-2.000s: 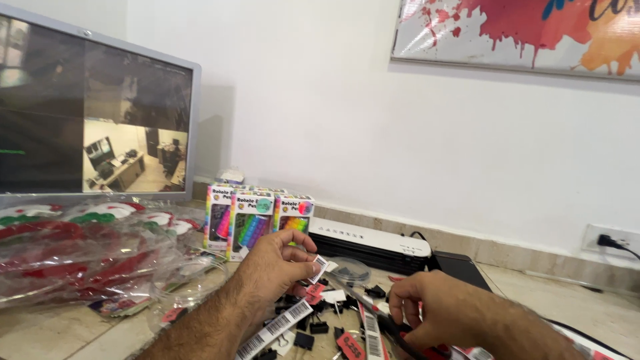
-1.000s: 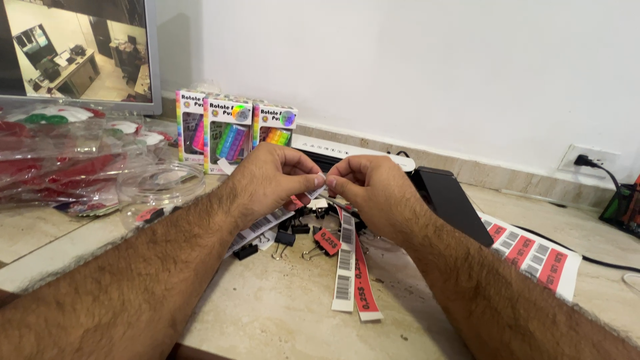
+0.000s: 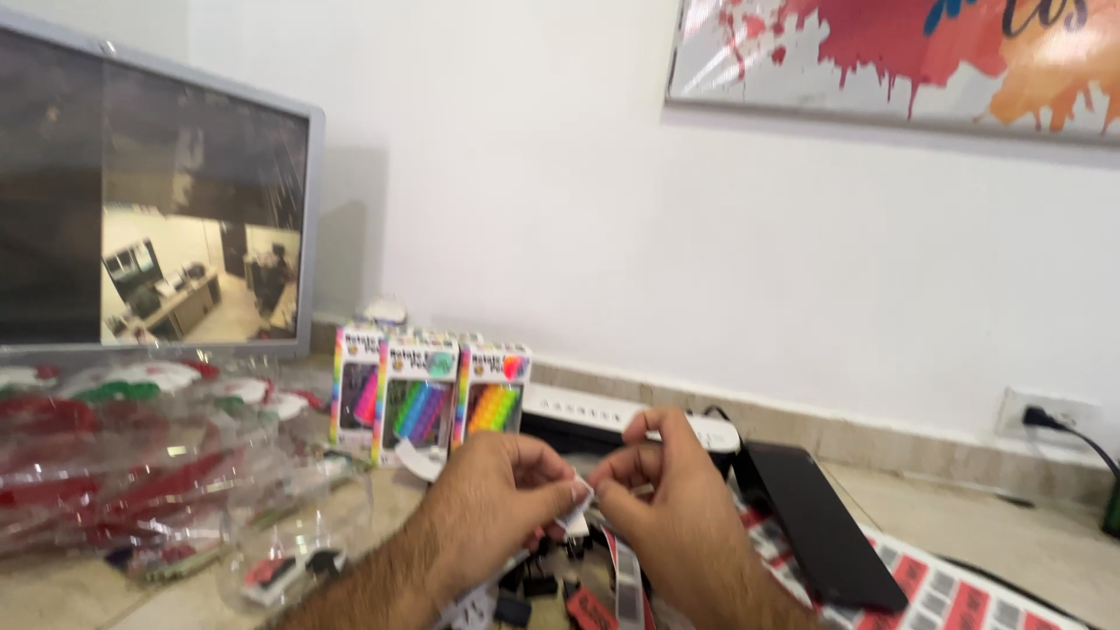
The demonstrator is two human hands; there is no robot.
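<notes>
My left hand pinches a small white paper piece between thumb and index finger, just below the centre of the view. My right hand meets it from the right, its thumb and index fingertips at the paper's edge; whether they grip it I cannot tell. Beneath the hands lie black binder clips, a red printed label and a barcode label strip. A curled white strip shows behind my left hand. The image is somewhat blurred.
Boxed rainbow-coloured toys stand behind the hands, beside a white and black laminator-like machine. Clear plastic bags with red contents lie left, below a monitor. A black panel rests over label sheets at right.
Two seconds ago my hands were apart; by one second ago their fingertips had met, and they remain together at the paper. The view has tilted down and back up.
</notes>
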